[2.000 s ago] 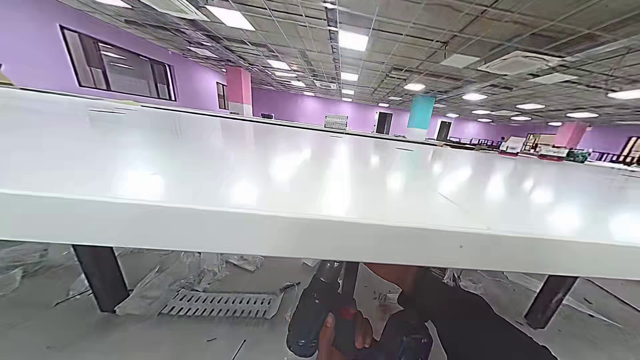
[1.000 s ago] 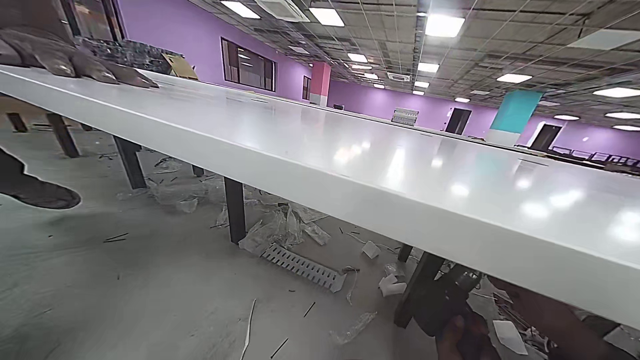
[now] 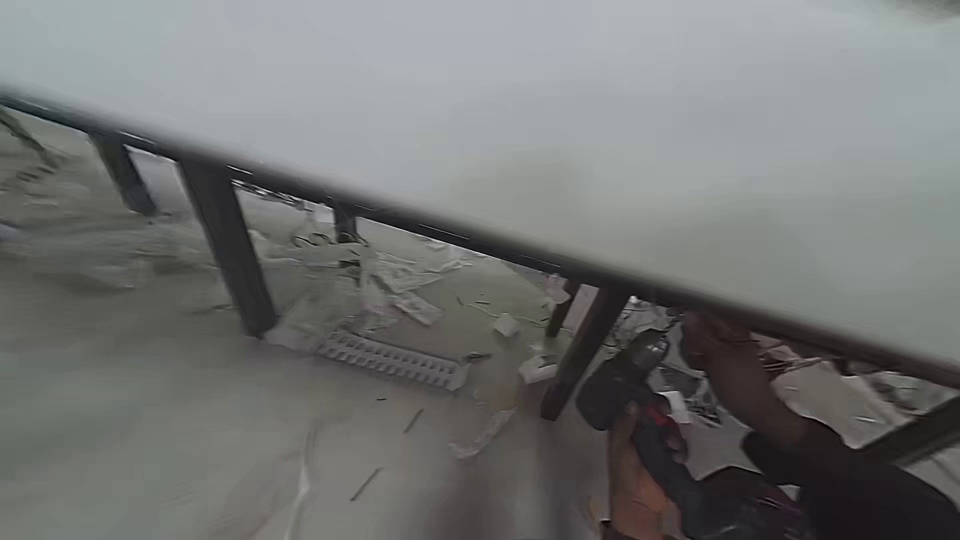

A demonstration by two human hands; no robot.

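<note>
At the lower right, my left hand [image 3: 641, 469] is wrapped around the handle of a dark cordless drill [image 3: 622, 382] with red parts. The drill's chuck tilts up toward the dark rail below the white tabletop [image 3: 525, 135]; its tip is hard to make out. My right hand [image 3: 709, 337], its forearm in a dark sleeve, reaches up to the underside of the rail, close beside the chuck. Its fingers are blurred and partly hidden, so what they touch cannot be told. A dark table leg [image 3: 589, 352] stands just left of the drill.
More dark legs [image 3: 229, 247] support the table to the left. A slotted, light-coloured strip [image 3: 394, 364] lies on the floor amid clear plastic wrapping [image 3: 300, 307], small white pieces [image 3: 506, 324] and thin dark scraps. Further debris lies behind my hands.
The view has dropped and swung, now close to the tabletop and the space below. My left hand still holds the drill under the edge. A person's hand and foot seen earlier at left are out of view.
</note>
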